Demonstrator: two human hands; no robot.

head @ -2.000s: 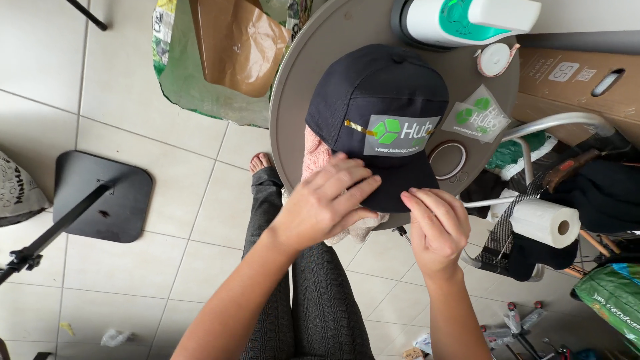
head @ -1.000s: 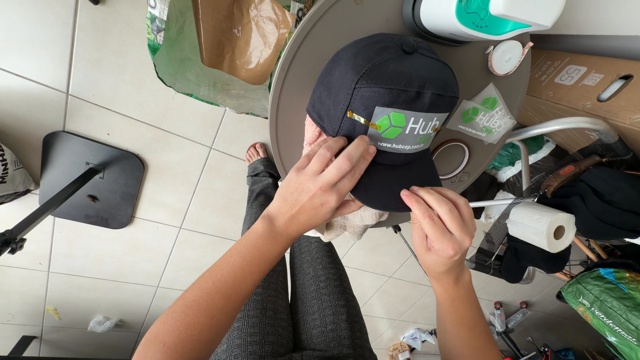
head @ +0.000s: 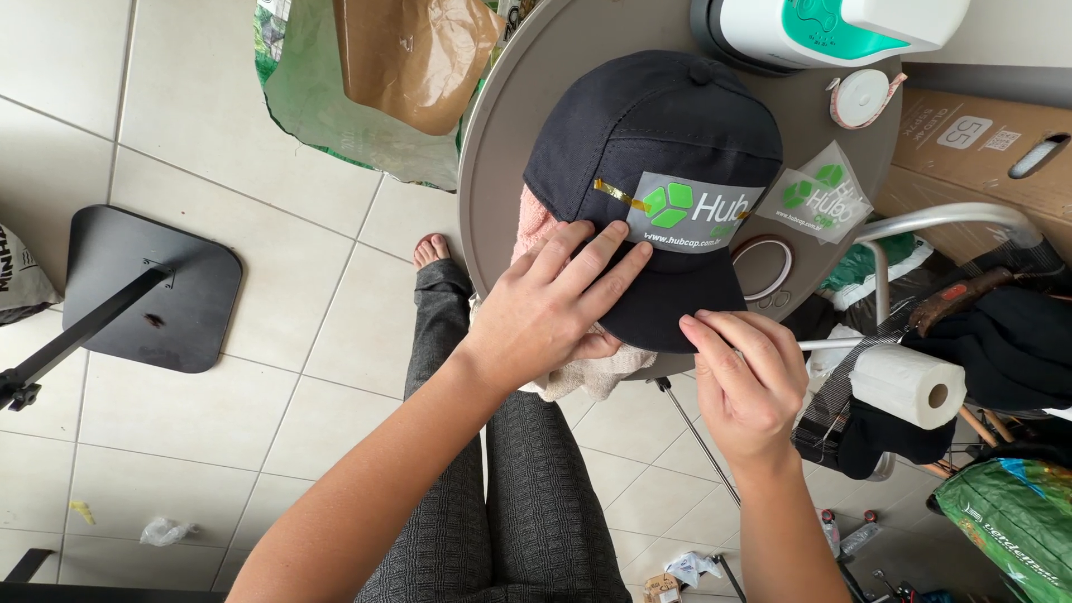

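Observation:
A dark baseball cap lies on the round grey table, over a pink and cream towel. A transfer film with a green and white print lies on its front panel, with gold-coloured tape at its left edge and a small bit at its right. My left hand rests spread on the cap where crown meets brim, fingertips touching the film's lower left corner; its thumb is under the brim's side. My right hand pinches the brim's front edge between thumb and fingers.
Two more transfer films, a tape roll, a tape measure and a white and teal machine are on the table. At right are a cardboard box, a metal chair frame and a paper roll.
My left fingers have shifted a little along the cap and lie flatter and more spread by the film's lower left corner. My right hand stays at the brim's edge.

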